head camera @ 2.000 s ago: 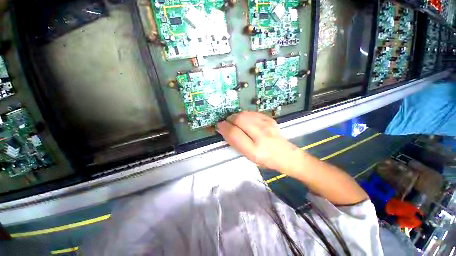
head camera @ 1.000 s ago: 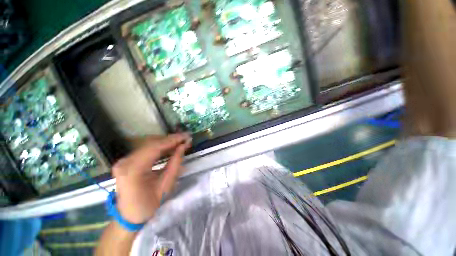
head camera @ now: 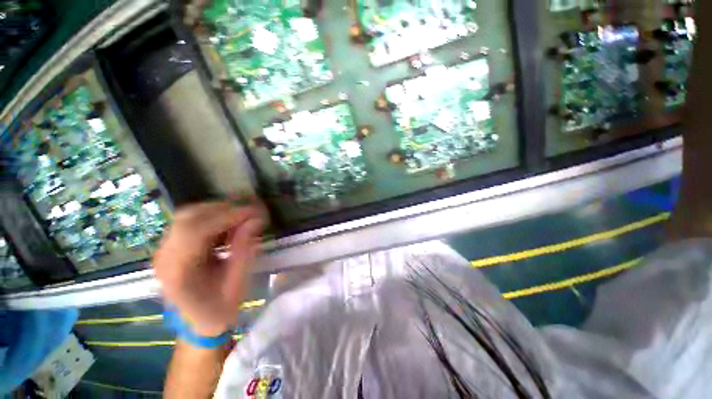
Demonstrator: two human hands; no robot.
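Note:
A grey-green pallet with four green circuit boards lies in front of me. The nearest left board and nearest right board carry chips and bright pale patches. My left hand, with a blue wrist strap, is over the near rail, just left of the pallet's near left corner. Its fingers are curled and blurred, with a small pale spot between them; I cannot tell if it holds something. A dark, blurred forearm stands at the right edge; my right hand is out of the picture.
The pale conveyor rail runs along the near side. Another pallet with boards lies left, beyond a gap; one more lies right. A blue sleeve shows at lower left. Yellow lines cross the green floor.
The view has shifted. My right hand has left the near board and the picture. My left hand came in at the pallet's near edge and has since moved left, off it.

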